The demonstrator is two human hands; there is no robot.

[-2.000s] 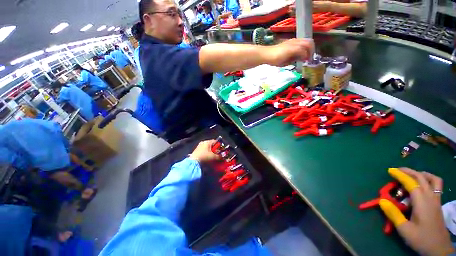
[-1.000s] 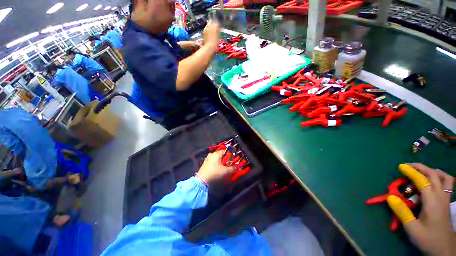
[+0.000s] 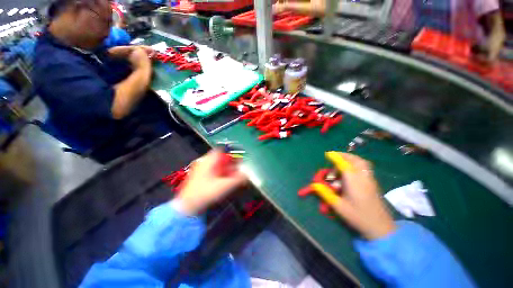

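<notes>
My left hand (image 3: 209, 179) is blurred and closed around a red clamp (image 3: 225, 163), between the black tray and the bench edge. Small dark and whitish bits show at that clamp's end. My right hand (image 3: 357, 188), with yellow cots on thumb and finger, holds another red spring clamp (image 3: 322, 179) low over the green bench. A dark shiny part shows at its jaws. The black compartment tray (image 3: 112, 211) lies low at the left, with red clamps (image 3: 175, 178) in its corner, partly hidden by my left hand.
A heap of red clamps (image 3: 284, 115) lies on the bench (image 3: 281, 163) before two bottles (image 3: 295, 77). A green tray (image 3: 185, 102) holds white wipes. Small modules (image 3: 413, 149) and a crumpled white wipe (image 3: 410, 199) lie right. A person (image 3: 79, 84) sits at the left.
My left hand has come up out of the black tray toward the bench with a red clamp. The view has turned right. My right hand still holds its clamp. The other person's arm is drawn in.
</notes>
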